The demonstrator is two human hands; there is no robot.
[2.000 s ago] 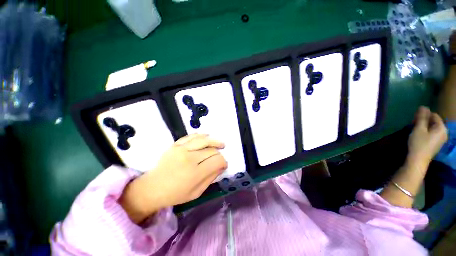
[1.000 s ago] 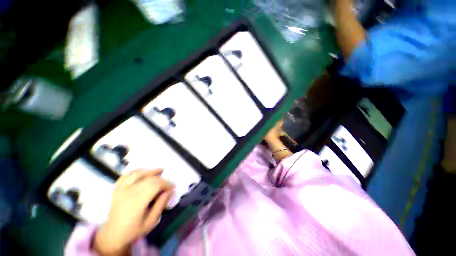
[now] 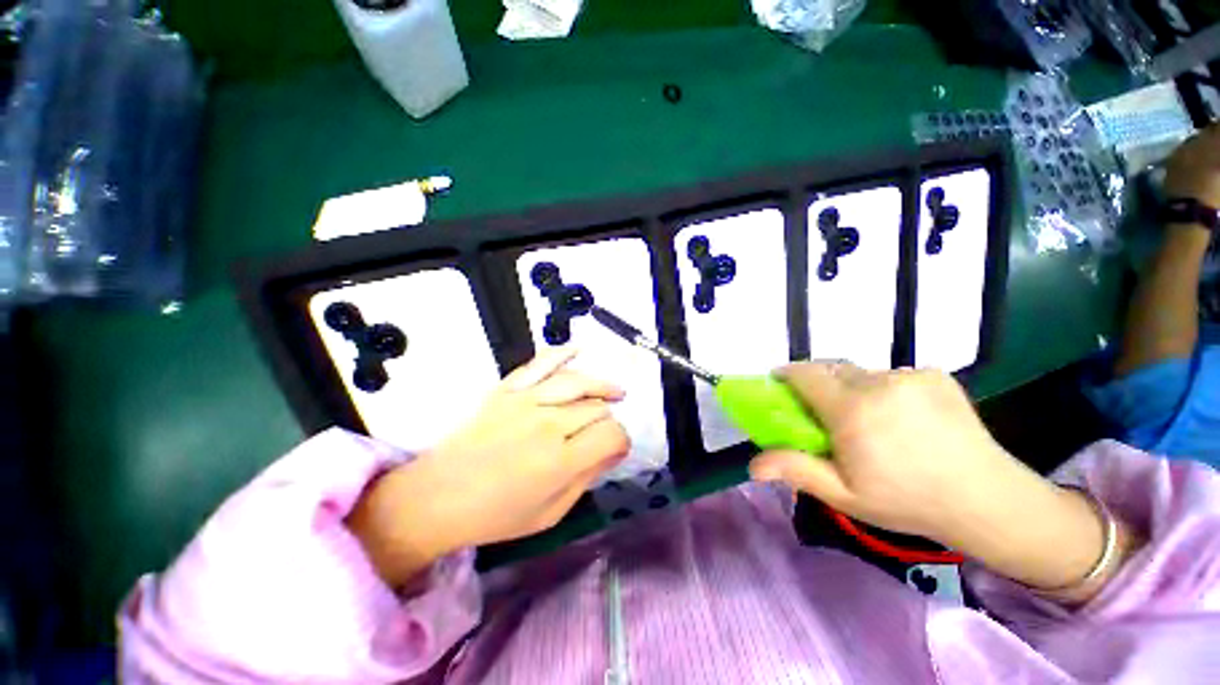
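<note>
A black carrier tray (image 3: pixel 498 303) holds several white phone back covers, each with a black three-lobed camera cluster. My left hand (image 3: pixel 535 442) lies over the lower part of the second cover from the left (image 3: pixel 629 321); whether it pinches anything is hidden. My right hand (image 3: pixel 890 435) grips the green handle of a screwdriver or scraper (image 3: pixel 772 412). Its dark tip points left and up, at the right edge of that cover's camera cluster (image 3: pixel 559 303); contact cannot be told. A clear lens sheet with black rings (image 3: pixel 634 497) shows at the tray's front edge beside my left hand.
A white bottle (image 3: pixel 408 56) stands behind the tray. A white piece with a narrow tip (image 3: pixel 372 212) lies at its back left. A loose black ring (image 3: pixel 673 94) lies on the green bench. Bagged material (image 3: pixel 87 161) is at left, dotted lens sheets (image 3: pixel 1057 161) at right, near another person's arm (image 3: pixel 1161 301).
The view has swung back over the tray. My right hand, earlier away to the right, is now over the tray with the green-handled tool. My left hand stays on the second cover.
</note>
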